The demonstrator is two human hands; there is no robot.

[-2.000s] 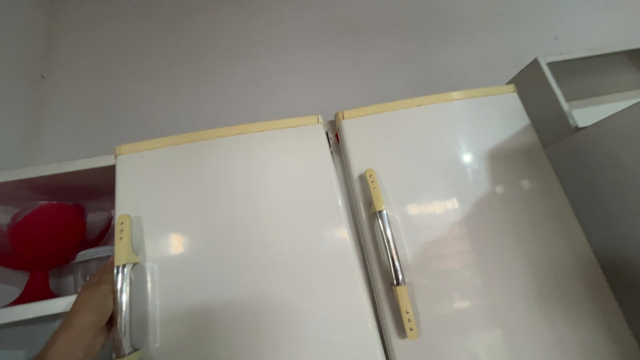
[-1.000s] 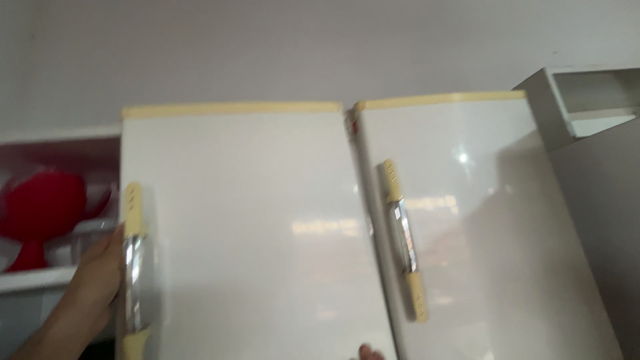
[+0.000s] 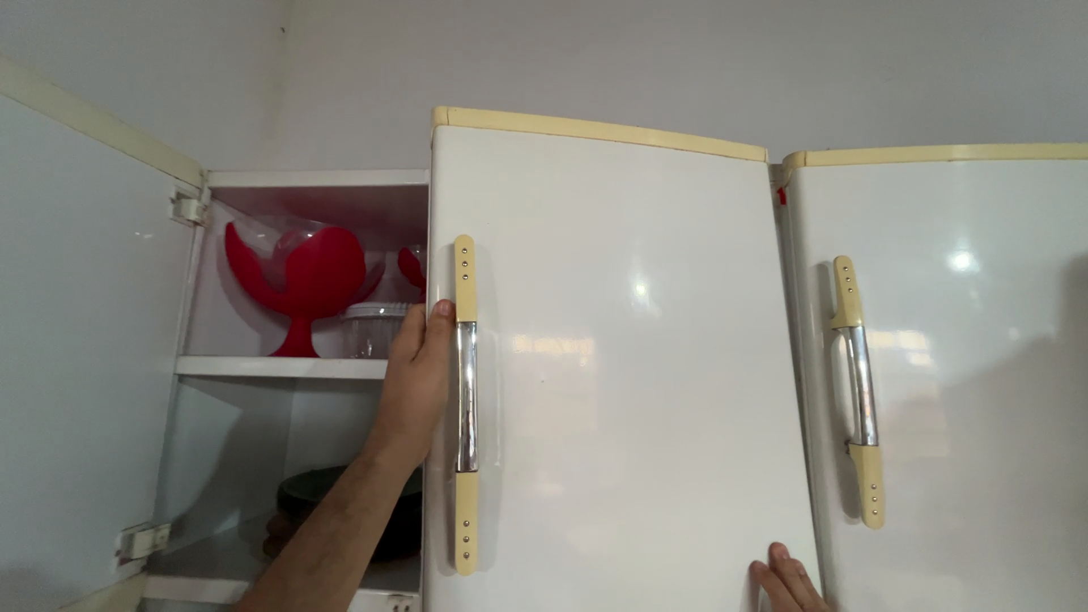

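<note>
My left hand [image 3: 421, 357] grips the left edge of a white cabinet door [image 3: 637, 382] with cream trim, its thumb on the front face beside the door's chrome and cream handle [image 3: 467, 399]. The fingers behind the edge are partly hidden. Low on the same door, near its right edge, the fingertips of my right hand [image 3: 786, 582] rest against the surface, and the rest of that hand is out of view. To the right stands a second white door [image 3: 977, 340] with a like handle [image 3: 861, 382].
Behind my left arm, the cabinet shelf [image 3: 280, 367] holds a red stemmed dish [image 3: 319, 280] and a clear plastic container [image 3: 374, 331]. Dark green cookware [image 3: 319, 484] sits below. Another door [image 3: 85, 340] stands open at far left, its hinges [image 3: 187, 206] showing.
The view has swung left, bringing the open left door and lower shelf into sight. My right fingers have come into view on the door since two seconds ago. My left hand stays at its edge.
</note>
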